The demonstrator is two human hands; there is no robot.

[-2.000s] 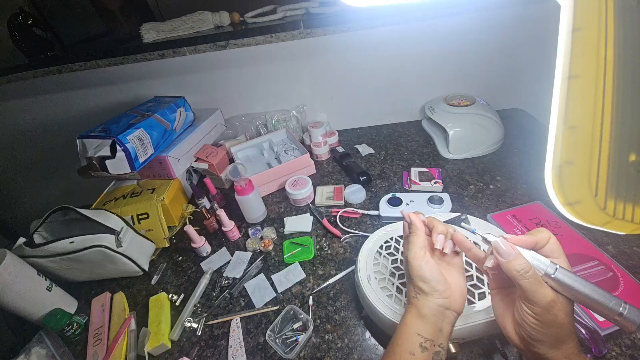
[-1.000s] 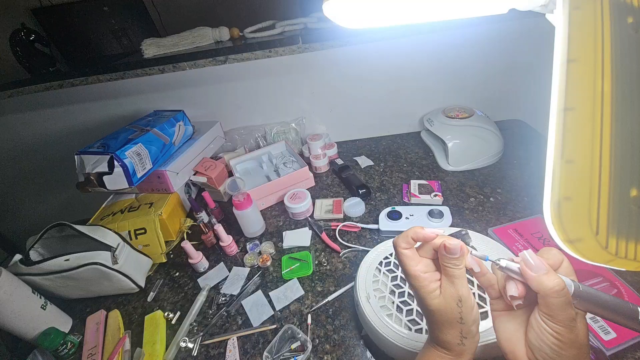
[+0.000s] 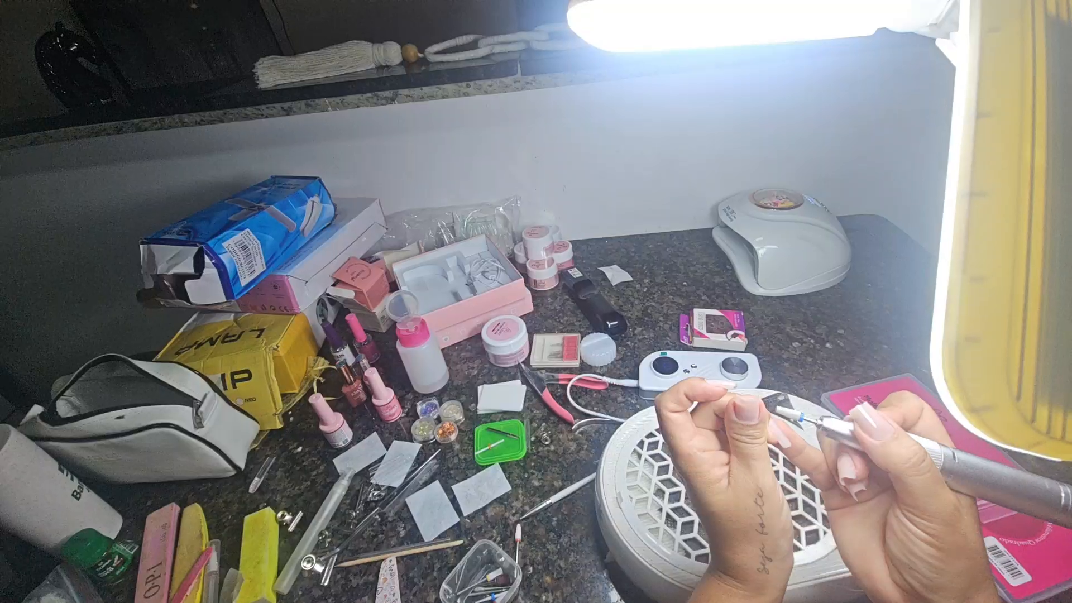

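Note:
My right hand (image 3: 909, 477) grips the silver handpiece of an electric nail drill (image 3: 980, 477), its bit pointing left toward my left hand. Raised with curled fingers, my left hand (image 3: 741, 477) has its fingertips at the bit, near a small dark piece (image 3: 780, 402); whether it pinches this piece I cannot tell. Both hands are over a round white nail dust collector (image 3: 653, 502) with a honeycomb grille. Behind it lies a white control unit with two dark dials (image 3: 699, 373) and a white cable.
A lit lamp with a yellow-looking panel (image 3: 1005, 234) hangs close on the right. A white nail lamp (image 3: 783, 243) stands at the back. Left are polish bottles (image 3: 381, 394), a pump bottle (image 3: 421, 356), pink-handled nippers (image 3: 548, 398), nail files (image 3: 159, 544) and a plastic tub of bits (image 3: 481, 574).
My left hand has turned and its fingers have curled in more. The drill stays in my right hand, its bit near my left fingertips.

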